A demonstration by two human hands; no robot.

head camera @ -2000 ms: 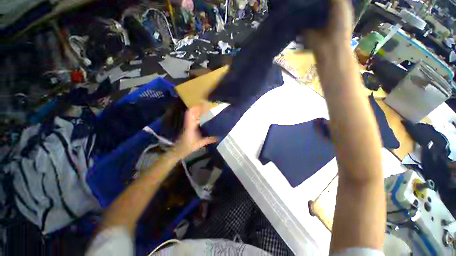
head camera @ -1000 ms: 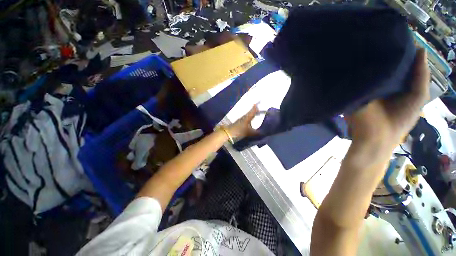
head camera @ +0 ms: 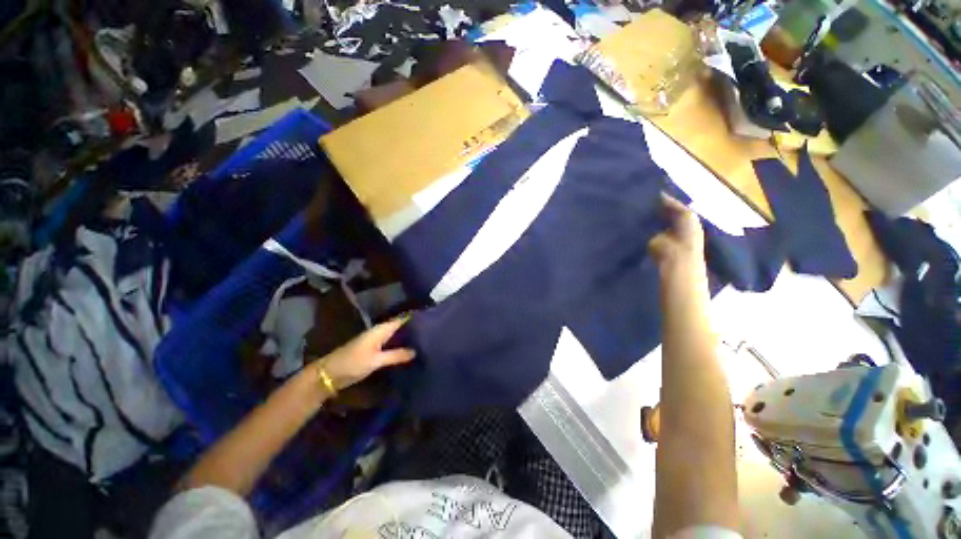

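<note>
A large navy fabric panel (head camera: 527,263) lies spread over the white table (head camera: 595,411), and its near left part hangs over the table edge. My left hand (head camera: 369,353) grips the panel's left edge with thumb and fingers. My right hand (head camera: 680,234) is on the panel's right part; its fingertips touch the cloth, and whether they pinch it cannot be told. Another navy piece lies along the far side, with a white gap of table between. More navy cloth (head camera: 748,258) lies right of my right hand.
The sewing machine head (head camera: 832,421) stands at the right. A tan cardboard (head camera: 422,142) is at the table's left end. A blue crate (head camera: 227,347) with scraps and a striped cloth (head camera: 90,337) are at the left. A wrapped tan packet (head camera: 648,58) and navy pieces (head camera: 806,211) lie at the far side.
The navy panel, held up and bunched before, is now spread flat over the table and its edge. My right hand has come down, and my left hand has moved left and nearer to me.
</note>
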